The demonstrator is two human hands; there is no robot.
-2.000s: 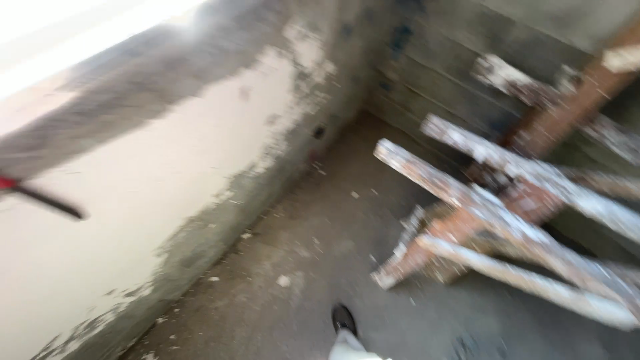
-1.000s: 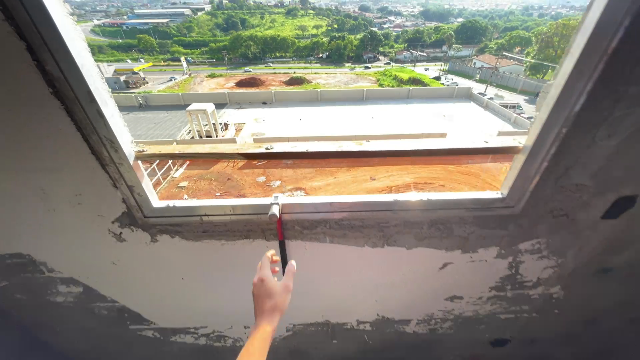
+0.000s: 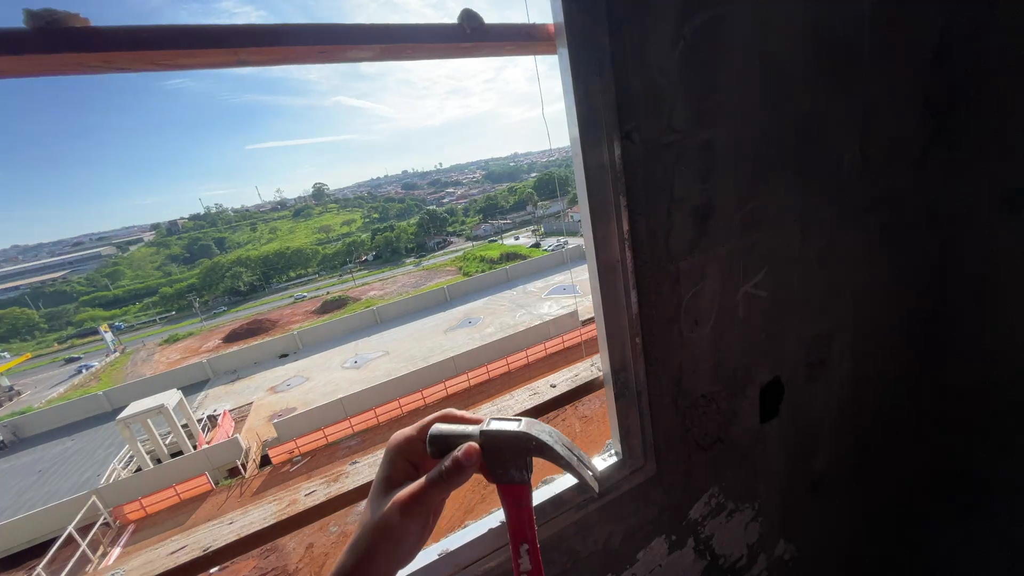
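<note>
My left hand point(image 3: 412, 488) comes up from the bottom edge, left of centre. Its thumb and fingers close around the striking end of a steel claw hammer head point(image 3: 506, 440). The claw curves right and down, its tips overlapping the lower right corner of the metal window frame point(image 3: 632, 448) in the view. Below the head, the worn red handle point(image 3: 522, 528) runs down out of view. My right hand is not in view.
Past the open window lies a long weathered plank point(image 3: 320, 500). A beam point(image 3: 280, 46) bearing small lumps crosses the top, and a thin cord hangs outside. Dark rough wall point(image 3: 800, 240) with a hole point(image 3: 771, 399) fills the right side. Far below are walls and red earth.
A second ago my left hand was reaching, fingers apart, towards the hammer at the window sill; now it grips the hammer head. The view has swung upward and tilted.
</note>
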